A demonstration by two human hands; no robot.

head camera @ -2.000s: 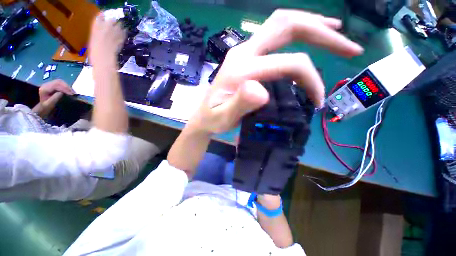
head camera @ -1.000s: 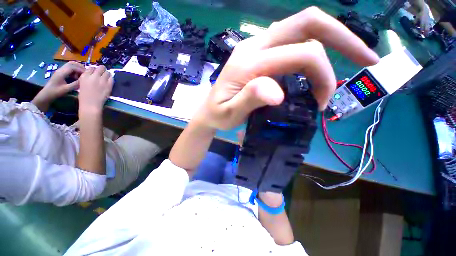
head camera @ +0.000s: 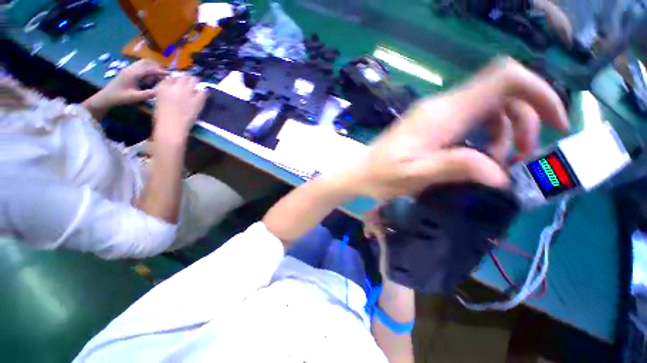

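Note:
A bulky black handheld unit point(head camera: 443, 237) is held up in front of me, blurred, above the bench edge. My left hand point(head camera: 447, 142) is over its top, with the thumb across the near upper side and the other fingers bent; blur hides whether they grip it. My right hand point(head camera: 374, 223) is mostly hidden behind the unit, with a few fingers showing at its left edge. A bright blue strap point(head camera: 394, 322) is around my right wrist.
A power supply point(head camera: 553, 174) with lit digits and looping red and white leads stands right. Black units point(head camera: 294, 85), white paper point(head camera: 312, 149), a clear bag point(head camera: 280, 35) and an orange fixture point(head camera: 167, 28) lie left. A neighbour's hands point(head camera: 174, 96) are there.
The view has shifted, so the bench things sit further right and lower. The unit has turned and tilted, its blue glow no longer showing. My left hand's fingers have moved over its top.

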